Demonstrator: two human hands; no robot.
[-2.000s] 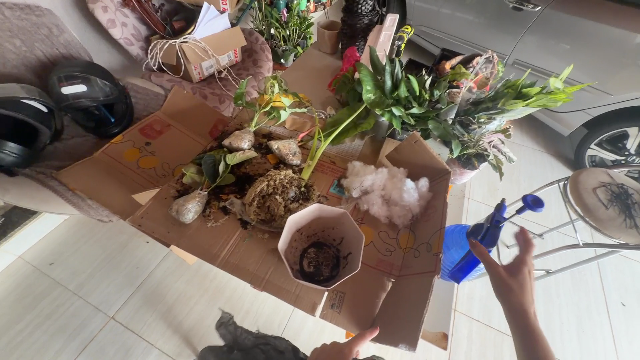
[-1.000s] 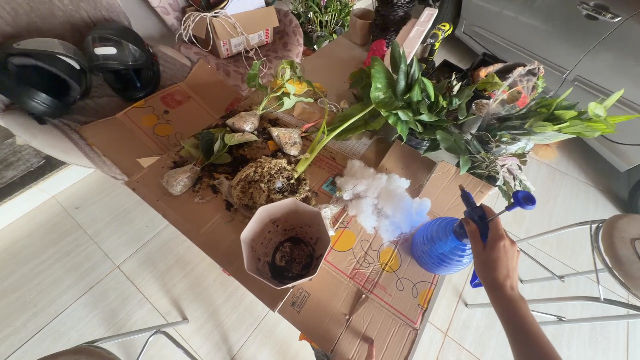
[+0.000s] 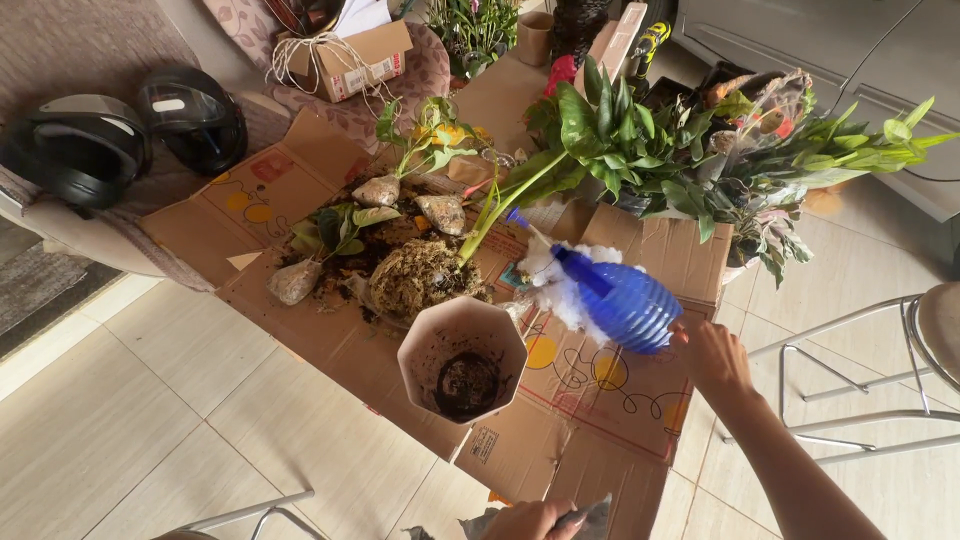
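My right hand [image 3: 709, 352] grips a blue ribbed spray bottle [image 3: 626, 304] near its base, tilted with its nozzle end toward the upper left, over a heap of white fluffy fibre [image 3: 551, 281]. Low in the view my left hand [image 3: 525, 521] is closed on a dark grey cloth [image 3: 592, 521]. An octagonal plant pot [image 3: 420, 360] with dark soil at its bottom stands on the flattened cardboard. Behind it lies a ball of moss [image 3: 416, 277] with a thick green stem beside it. Small plants with wrapped root balls [image 3: 295, 282] lie to the left amid loose soil.
Leafy plants [image 3: 600, 142] crowd the table's far right. Two black helmets [image 3: 191, 120] rest on a sofa at left, near a cardboard box with white cord [image 3: 375, 64]. A metal-legged stool [image 3: 937, 337] stands at right. A grey car [image 3: 877, 90] is behind.
My right hand, open beside the blue spray bottle two seconds ago, has taken hold of it and brought it leftward over the white fibre, now tilted. The left hand now shows with the grey cloth.
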